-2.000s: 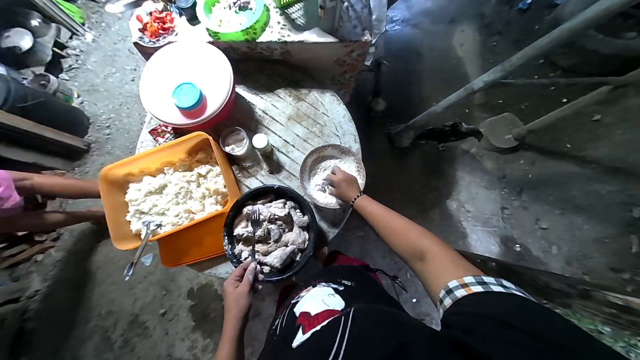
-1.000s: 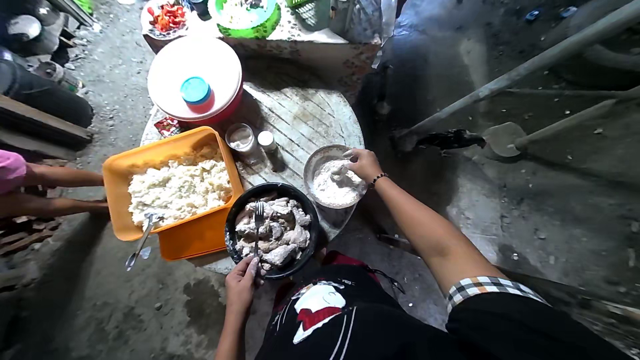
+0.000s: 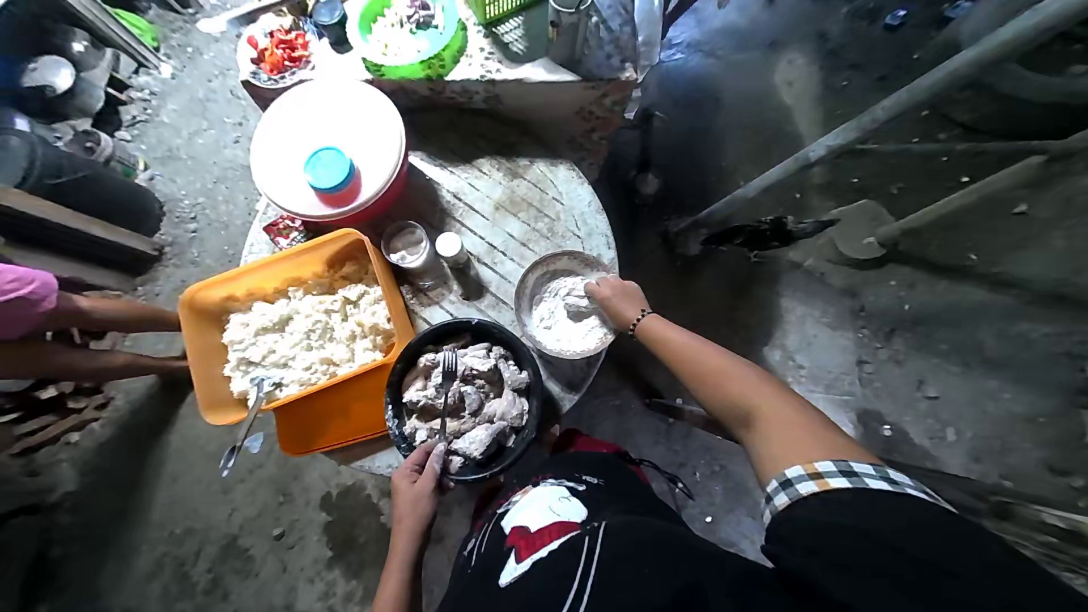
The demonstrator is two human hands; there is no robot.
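My left hand point(image 3: 419, 482) holds the handle end of a metal fork point(image 3: 447, 382) at the near rim of a black bowl point(image 3: 535, 398). The fork's tines lie over flour-dusted meat pieces point(image 3: 480, 438) in that bowl. To the right, my right hand point(image 3: 618, 303) is at the right side of a round bowl point(image 3: 525, 274) of white flour point(image 3: 557, 321). Its fingertips grip a flour-coated piece point(image 3: 578, 303), likely meat. An orange plastic container point(image 3: 200, 340) of cooked rice point(image 3: 306, 340) stands left of the black bowl, with a metal spoon point(image 3: 246, 433) leaning out of it.
On the round table point(image 3: 544, 200) stand a white-lidded red tub point(image 3: 327, 127), a glass jar point(image 3: 408, 246) and a white-capped shaker point(image 3: 452, 248). Behind are a plate of cut red vegetables point(image 3: 280, 53) and a green basin point(image 3: 408, 59). Another person's arms point(image 3: 110, 314) reach in from the left.
My right hand has stayed around the flour bowl, now with a coated piece at its fingertips. My left hand still holds the fork at the black bowl.
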